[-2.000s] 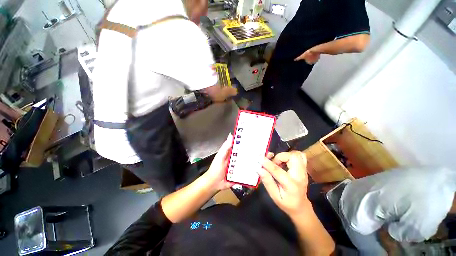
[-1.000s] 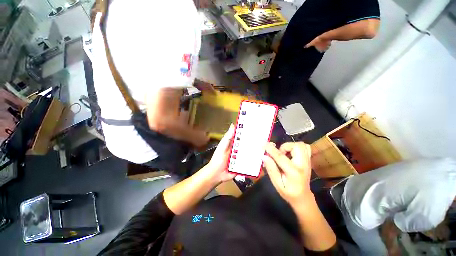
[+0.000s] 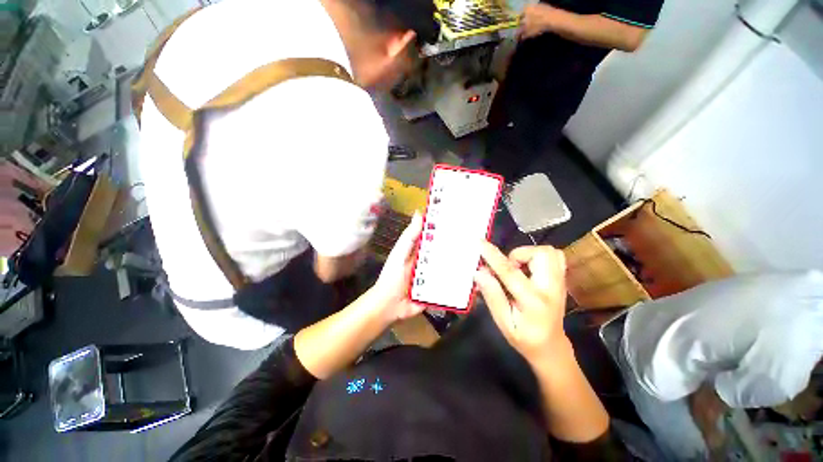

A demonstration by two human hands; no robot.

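A red-edged smartphone (image 3: 457,239) with a lit white screen is upright in front of me, near the middle of the view. My left hand (image 3: 400,273) is closed around its left edge. My right hand (image 3: 527,302) is at its lower right edge with fingers curled, one fingertip close to or touching the screen; it does not carry the phone's weight as far as I can see. A yellow template (image 3: 405,197) lies behind the phone, mostly hidden by the phone and a person.
A person in a white shirt (image 3: 271,162) bends close at left. A person in dark clothes (image 3: 559,68) stands by a machine with a yellow template (image 3: 476,18). Metal-topped stools (image 3: 539,201) (image 3: 77,388), a wooden crate (image 3: 663,248) and a grey-clothed person (image 3: 722,343) are around me.
The person in white has bent down over the yellow template, which was moved onto the table area. The dark-clothed person's hand has moved to the machine's template. My hands still hold the phone similarly.
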